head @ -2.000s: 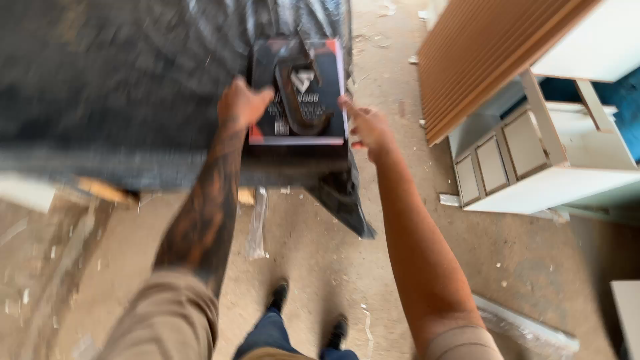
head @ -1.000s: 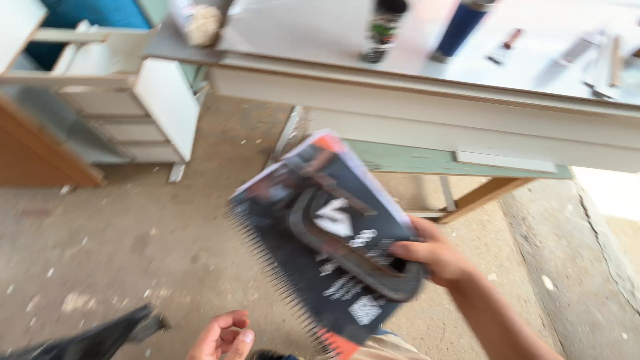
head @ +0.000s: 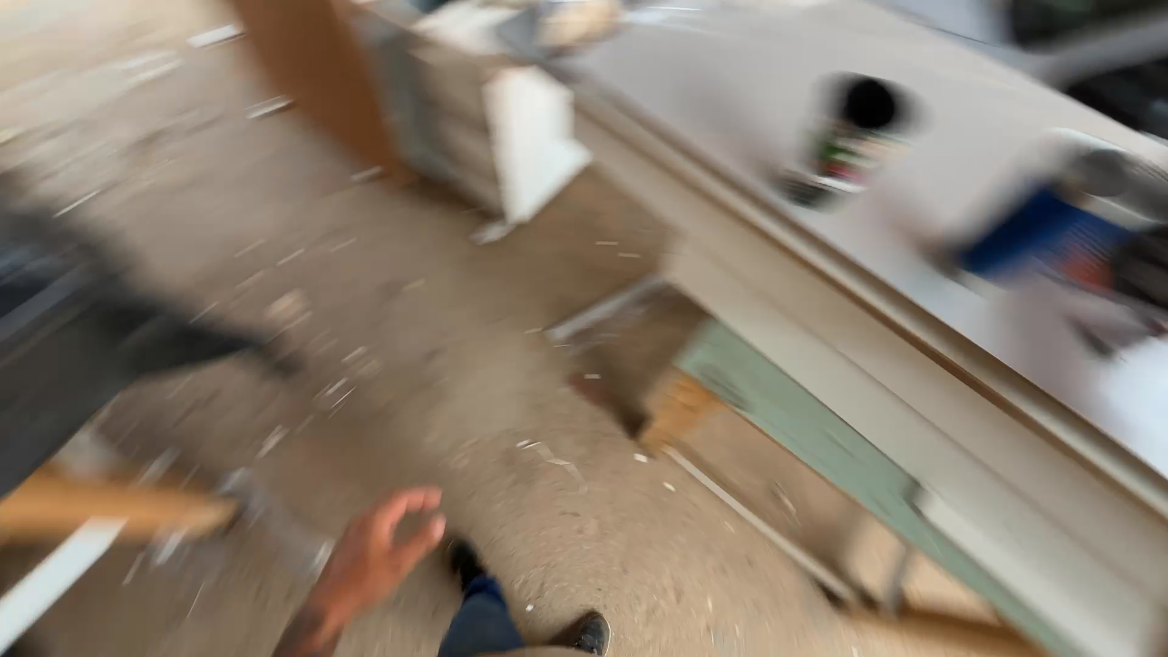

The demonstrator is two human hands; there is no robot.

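Observation:
My left hand hangs over the dusty floor at the lower middle, fingers apart and curled, with nothing in it. My right hand is outside the view. The spiral-bound book and the C-clamp do not show in this frame. On the white worktop at the upper right stand a dark-topped can with a coloured label and a blue container, both blurred.
The worktop's long edge runs diagonally down to the right, above a green rail. A white drawer cabinet stands beyond. Black sheeting covers something at the left. Wooden pieces and debris lie low.
Two seconds ago both hands were at the book with the clamp on it; one second ago my right hand held them. Now the book, clamp and right hand are out of view. The view has swung.

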